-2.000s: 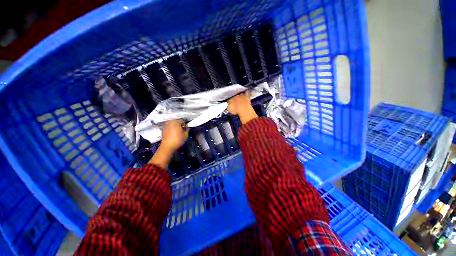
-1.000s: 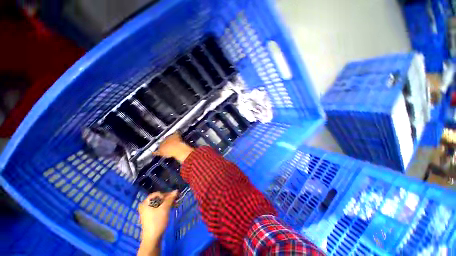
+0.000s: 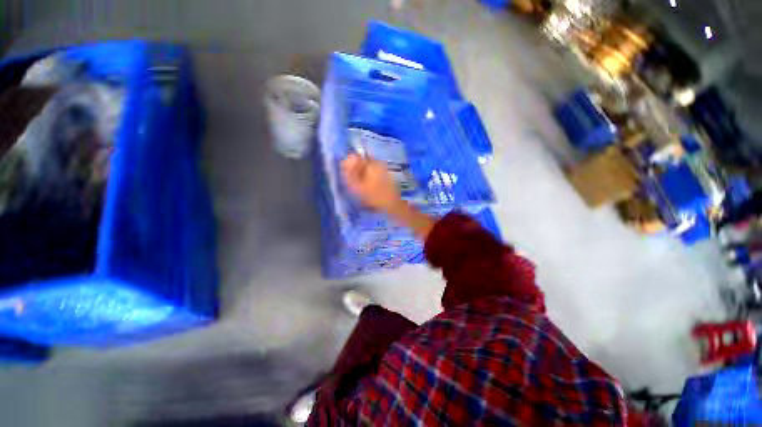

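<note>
A blue crate stands on the floor near the middle of the view, with whitish sheets inside that look like paper. My right hand is over the crate's near left part, in front of the sheets. It is blurred, and whether it touches or holds anything cannot be told. My left hand is out of the picture.
A large blue crate with dark and whitish contents stands at the left. A white bucket is beside the middle crate. A red stool is at the right. Boxes and crates crowd the upper right. My shoes show at the bottom.
The view has swung from the crate of black housings to another crate on the floor. My right hand has left the housings and is over this crate. My left hand has gone out of view.
</note>
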